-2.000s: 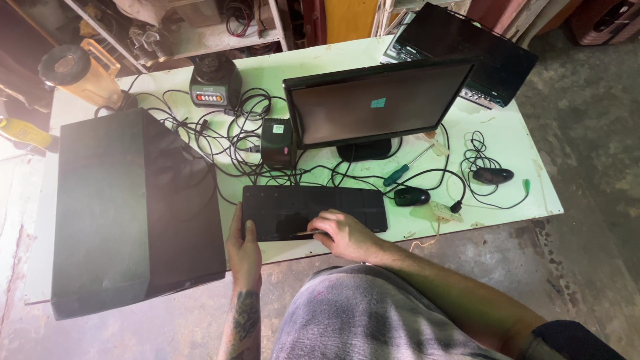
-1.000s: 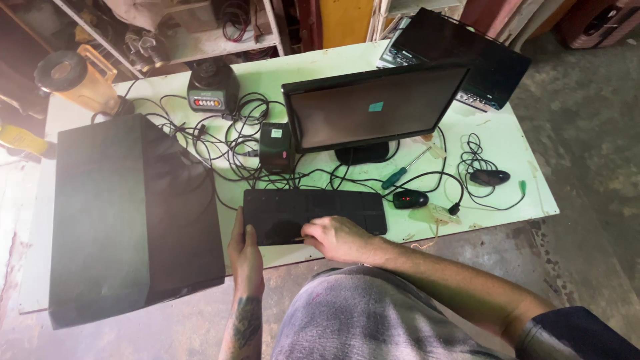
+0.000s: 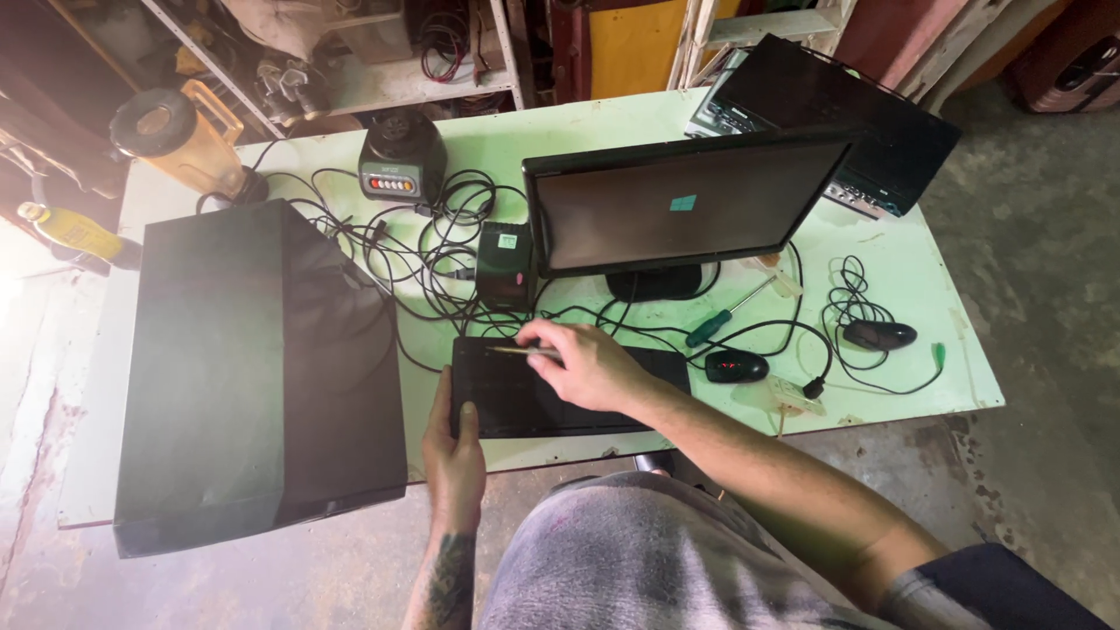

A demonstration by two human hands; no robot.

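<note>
A black keyboard (image 3: 516, 402) lies at the table's front edge; its keys are too dark to make out. My left hand (image 3: 457, 446) grips its left end, thumb on top. Above the keyboard's upper part, my right hand (image 3: 582, 363) holds a thin brush-like tool (image 3: 523, 350), its tip pointing left. Behind stands a monitor (image 3: 682, 206) showing a Windows logo. A screwdriver (image 3: 710, 326) with a green handle lies right of the monitor's base, near a black mouse (image 3: 736, 367) with a red glow.
A black computer case (image 3: 210, 367) fills the table's left side. Tangled cables (image 3: 424, 280) surround a black power unit (image 3: 505, 271). Behind are a blender base (image 3: 401, 162) and jar (image 3: 175, 144). A second mouse (image 3: 878, 335) and dark electronic equipment (image 3: 831, 122) are on the right.
My right hand has moved from the keyboard's lower middle to its upper part, and the tool in it now shows. My left hand keeps its grip on the left end.
</note>
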